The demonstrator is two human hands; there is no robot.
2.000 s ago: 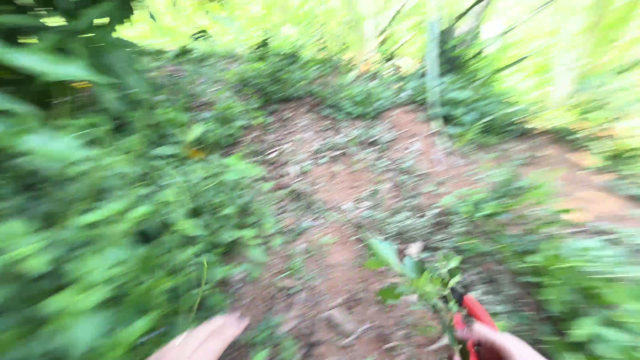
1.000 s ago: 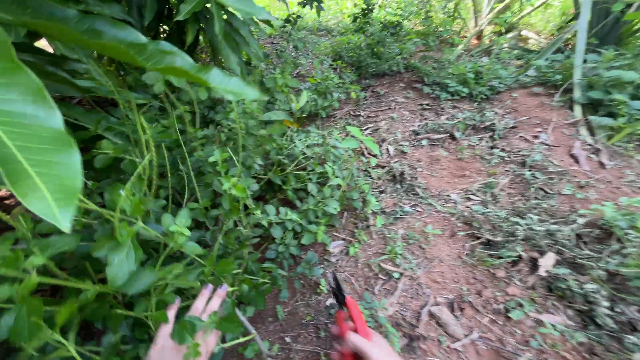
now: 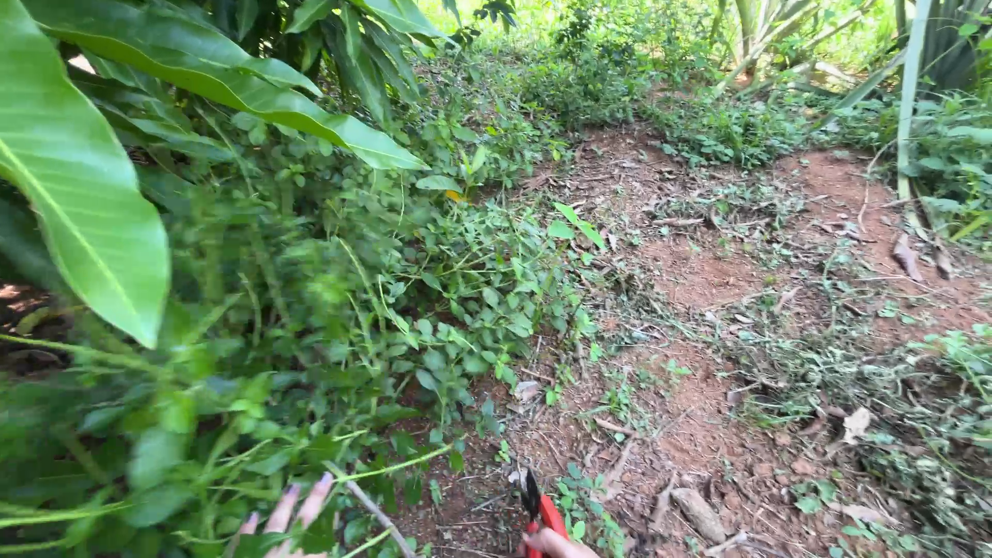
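At the bottom edge, my left hand (image 3: 291,519) reaches among the stems of low leafy green plants (image 3: 434,310), its painted fingertips apart and partly covered by leaves. A thin woody stem (image 3: 372,508) slants just right of its fingers. My right hand (image 3: 559,542) is closed around the red handles of pruning shears (image 3: 546,511), low in the middle of the view. Their dark blades point up and away over bare reddish soil, right of the plants. Whether the blades are parted is too small to tell.
Large glossy leaves (image 3: 77,178) hang close at the upper left. Reddish soil (image 3: 697,271) with dry leaves and wilted cuttings (image 3: 868,387) stretches to the right. A short piece of wood (image 3: 697,515) lies near the shears. A long pale stalk (image 3: 908,101) stands at the upper right.
Two seconds ago a leafy sprig was beside the red shears; one second ago it no longer showed there. The view has swung toward the plants on the left.
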